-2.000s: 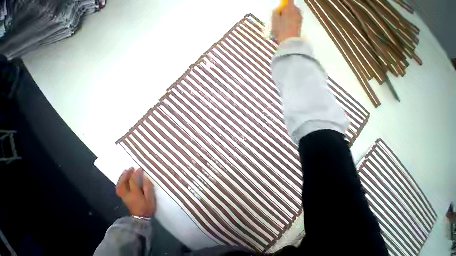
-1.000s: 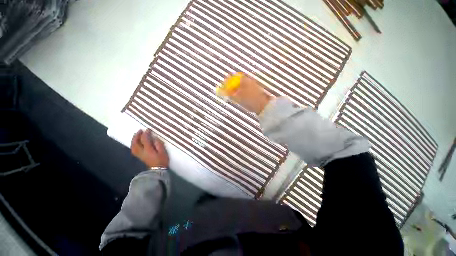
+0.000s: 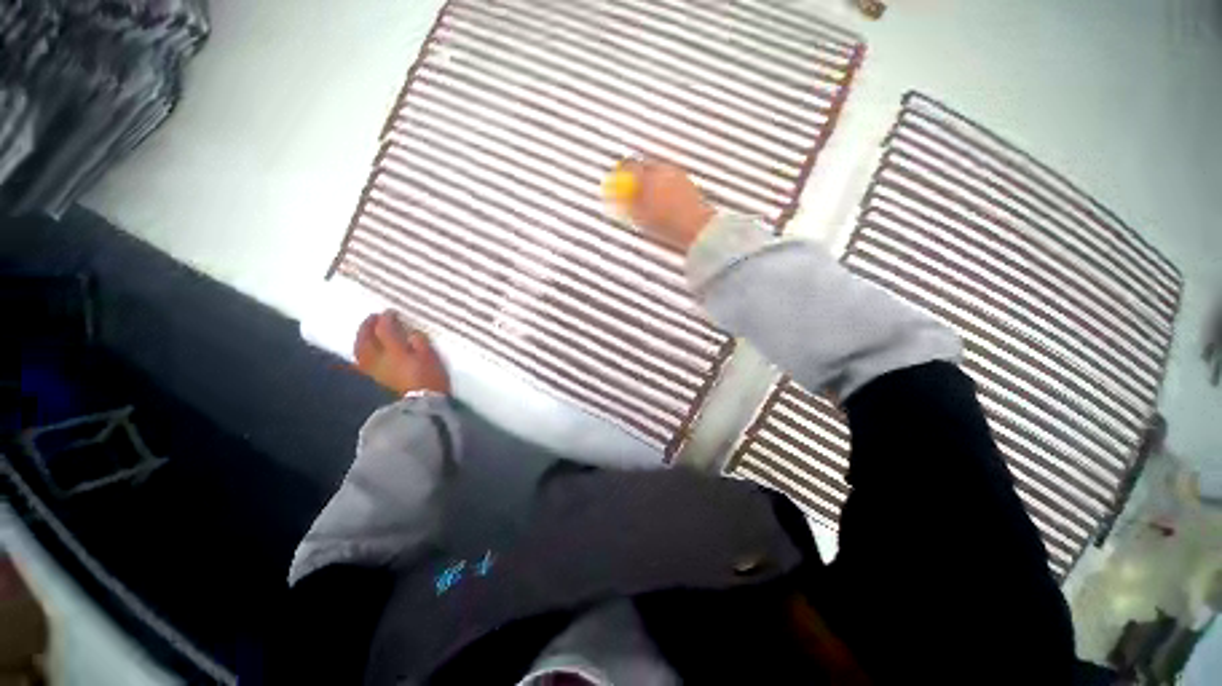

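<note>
Brown strap strips (image 3: 536,127) lie in close parallel rows on a white sheet (image 3: 570,418) in front of me. My right hand (image 3: 670,204) is shut on the yellow glue brush (image 3: 622,185) over the middle of the rows; its bristles are blurred. My left hand (image 3: 399,355) rests with its fingertips on the sheet's bare near-left edge, and I see nothing held in it. A wet shine shows on the rows between my hands.
A second striped sheet (image 3: 1019,268) lies at the right, partly behind my right arm. Grey stacked layered pieces (image 3: 94,87) stand at the upper left. Blurred pale items (image 3: 1166,536) sit at the lower right. The curved table edge runs along the left, above a dark floor.
My right hand came back from the far edge to the middle with the brush, then moved slightly. My left hand stays at the sheet's edge. The view shifted, and the loose strip bundle mostly left it.
</note>
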